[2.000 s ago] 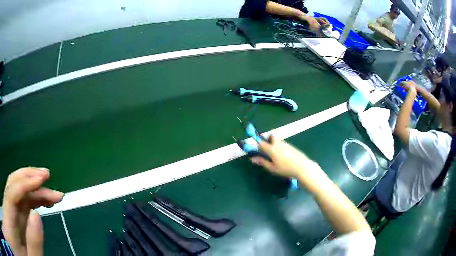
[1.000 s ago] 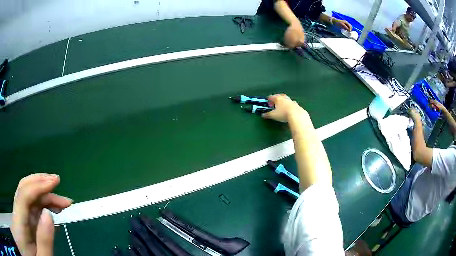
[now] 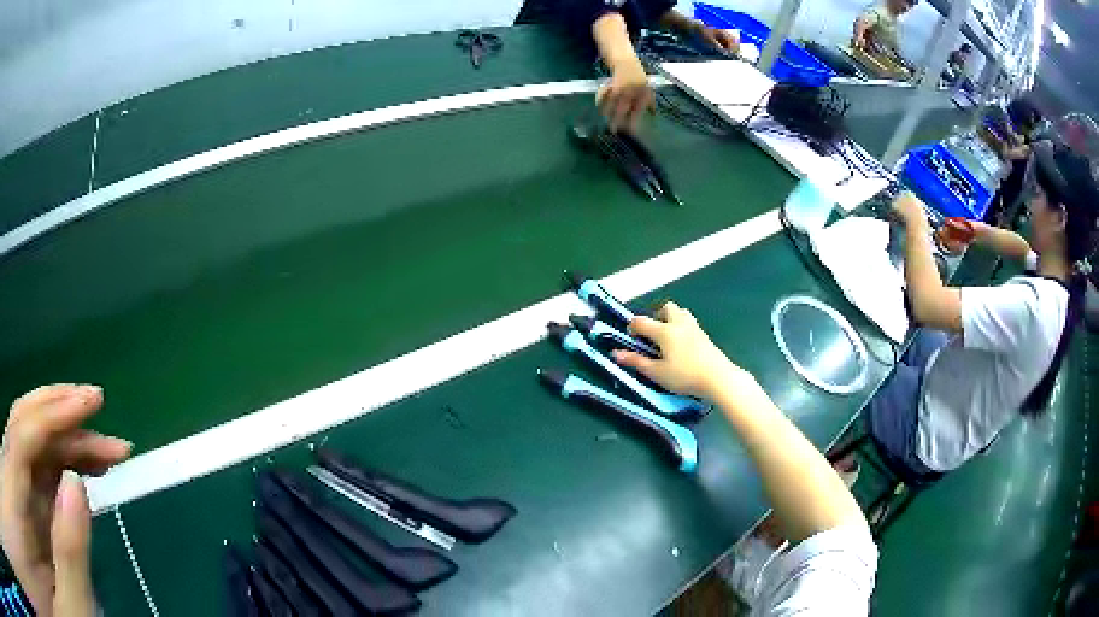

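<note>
My right hand [image 3: 677, 350] is over several blue-and-black pens on the bench at the belt's near rail, its fingers on the upper ones. One blue-and-black pen [image 3: 627, 417] lies nearest me, clear of the hand. Several black pen bodies [image 3: 350, 530] lie fanned out at the bottom left, tips pointing up and left. A slim silver-grey craft knife [image 3: 383, 506] lies between two of them. My left hand [image 3: 60, 482] is raised at the left edge, fingers curled and apart, with nothing in it, partly cut off by the edge.
The green belt [image 3: 301, 289] runs between white rails. Across it, another person's hand [image 3: 627, 97] is at black pens [image 3: 629, 163] on the belt. Scissors [image 3: 479, 46] lie on the far bench. A clear ring [image 3: 820, 345] and a seated person [image 3: 988, 325] are at right.
My right hand has brought the two blue-and-black pens from the belt to the near bench, beside the other two. Black pens now lie on the belt under the other person's hand. The view has shifted.
</note>
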